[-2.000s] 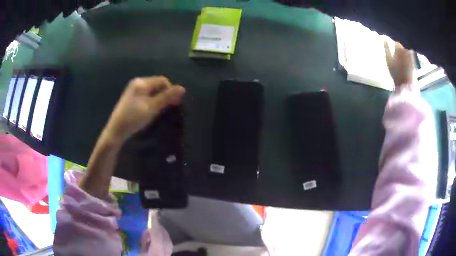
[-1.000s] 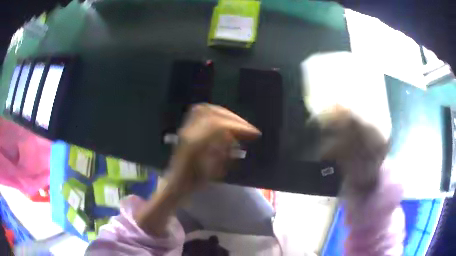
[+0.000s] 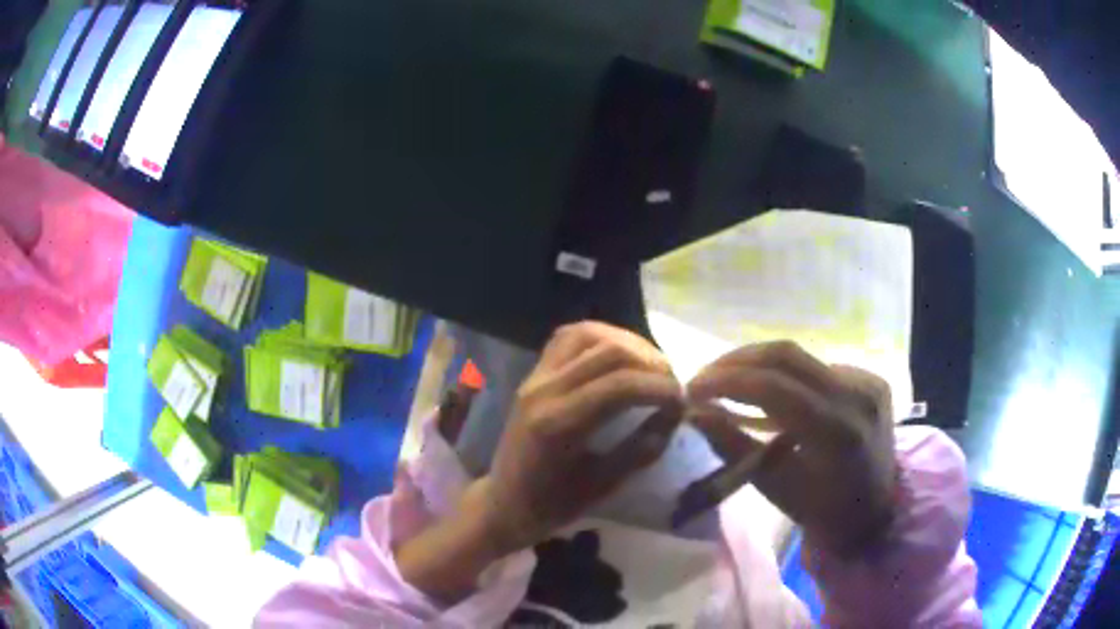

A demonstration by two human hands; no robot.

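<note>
A white and yellowish paper sheet [image 3: 786,289] lies tilted over the mat and the phones. My left hand [image 3: 590,412] and my right hand [image 3: 805,430] meet at its near left corner, fingertips pinched on the paper. A pen [image 3: 725,482] with a dark purple end sticks out below my right hand's fingers. A dark phone [image 3: 639,154] lies face-down with two small white labels. A second dark phone [image 3: 813,172] is mostly hidden by the sheet. A third [image 3: 943,307] shows along the sheet's right edge, with a label at its near end.
Green labelled packets [image 3: 771,27] lie at the mat's far edge. Several piles of green packets [image 3: 295,381] are on the blue surface at left. Phones with lit white screens [image 3: 182,92] stand in a row at far left, above a pink heap [image 3: 55,258]. White paper [image 3: 1044,141] lies far right.
My right hand has come in from the far right papers with a sheet. My left hand has left the phones and joined it at the sheet's corner. The view has shifted left and down.
</note>
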